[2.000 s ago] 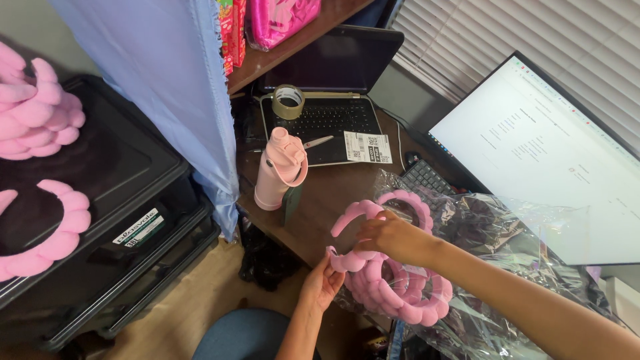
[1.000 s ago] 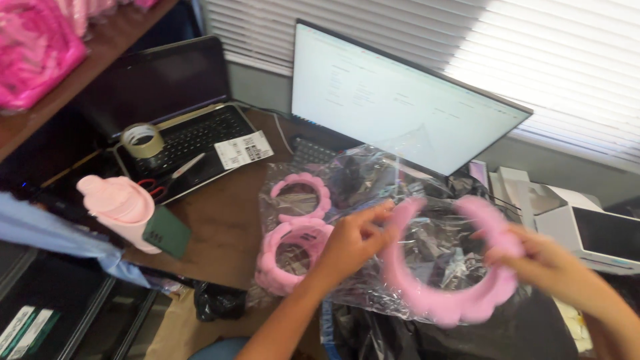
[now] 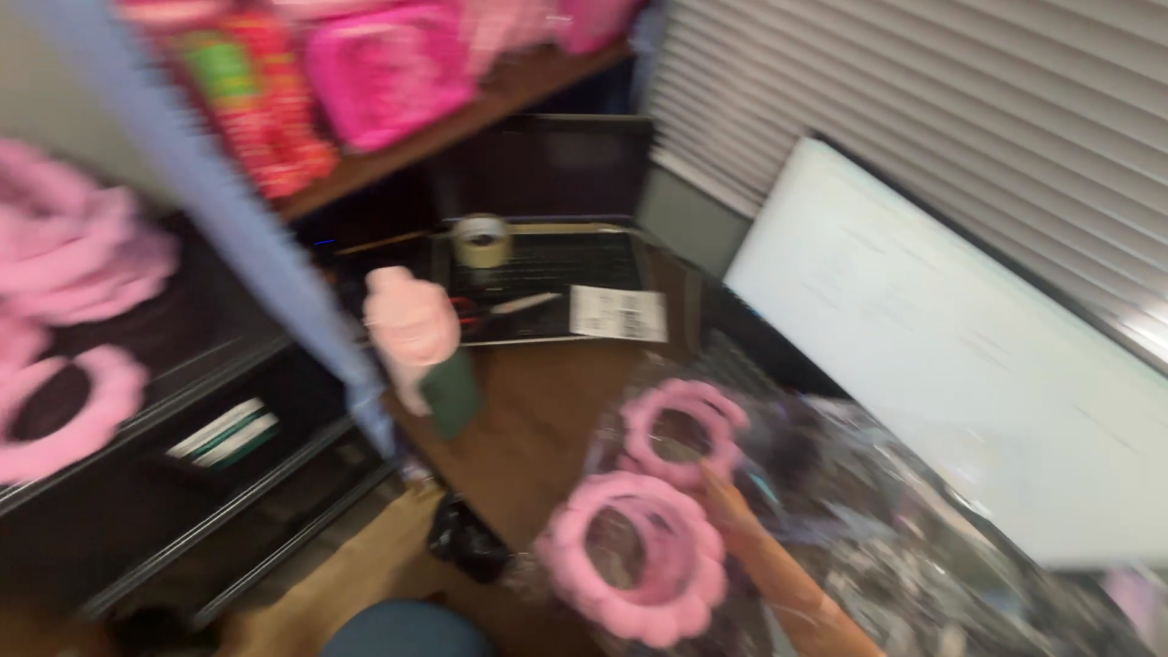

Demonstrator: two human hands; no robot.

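Note:
My right hand (image 3: 723,500), blurred, reaches in from the lower right and touches the edge of a pink padded scalloped headband (image 3: 680,429) lying on clear plastic wrap. Whether its fingers grip the band is not plain. Just below and left of that hand lie several stacked pink headbands (image 3: 639,557), also on the plastic. My left hand is out of view. More pink headbands are heaped on black drawers at the left, with a single one (image 3: 119,392) near their front edge.
A pink bottle (image 3: 411,328) stands on the brown desk (image 3: 529,392), beside a laptop (image 3: 557,274) bearing a tape roll (image 3: 482,242), scissors (image 3: 520,304) and a printed label (image 3: 619,313). A monitor (image 3: 940,356) stands right. Crumpled clear plastic (image 3: 876,511) lies before it. A blue curtain (image 3: 228,219) hangs left.
The view has swung left. One second ago both hands held a headband over the plastic at the right; now only one hand shows, at the headbands on the plastic.

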